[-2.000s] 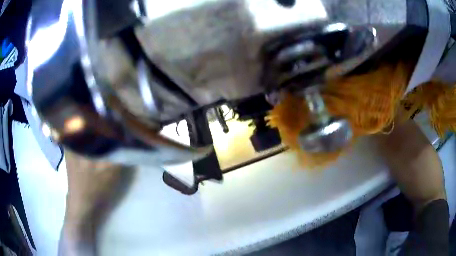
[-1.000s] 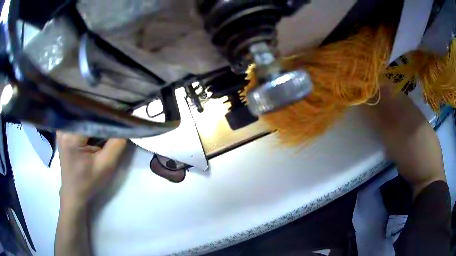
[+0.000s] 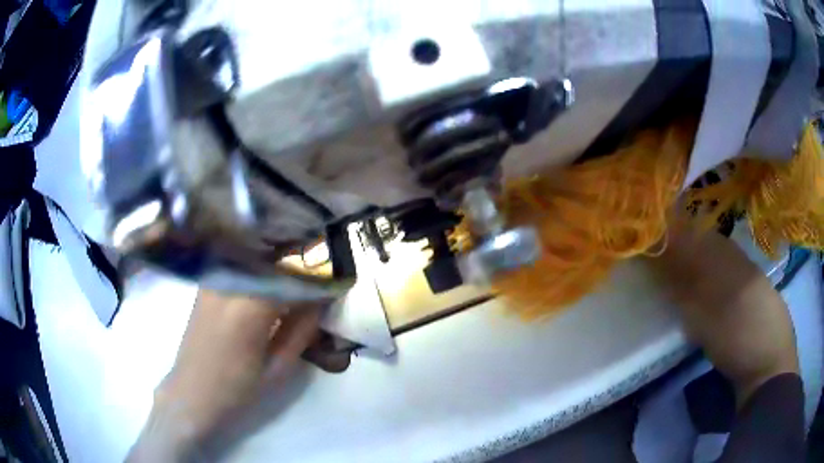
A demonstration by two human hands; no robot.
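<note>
A small pale cut piece point(image 3: 366, 312) with a pointed corner lies on the yellowish bed plate point(image 3: 420, 303), under the needle area. Its far end is hidden by the machine head. My left hand point(image 3: 248, 348) lies on the table at the piece's left, its fingers bent by the piece's edge. The shiny guard partly covers the fingertips, so a grip cannot be told. My right forearm shows behind the orange tassels; the right hand itself is hidden.
The machine head point(image 3: 325, 118) fills the upper middle, with a shiny metal guard point(image 3: 135, 154) at left. A round silver knob point(image 3: 506, 253) and orange thread tassels point(image 3: 596, 217) hang at right. The white table's speckled front edge point(image 3: 551, 420) curves below. Dark and pale cloth point(image 3: 81, 253) is at far left.
My left hand has moved right, from apart from the piece to its left edge. The machine appears shifted as the view moved. The right forearm is much the same.
</note>
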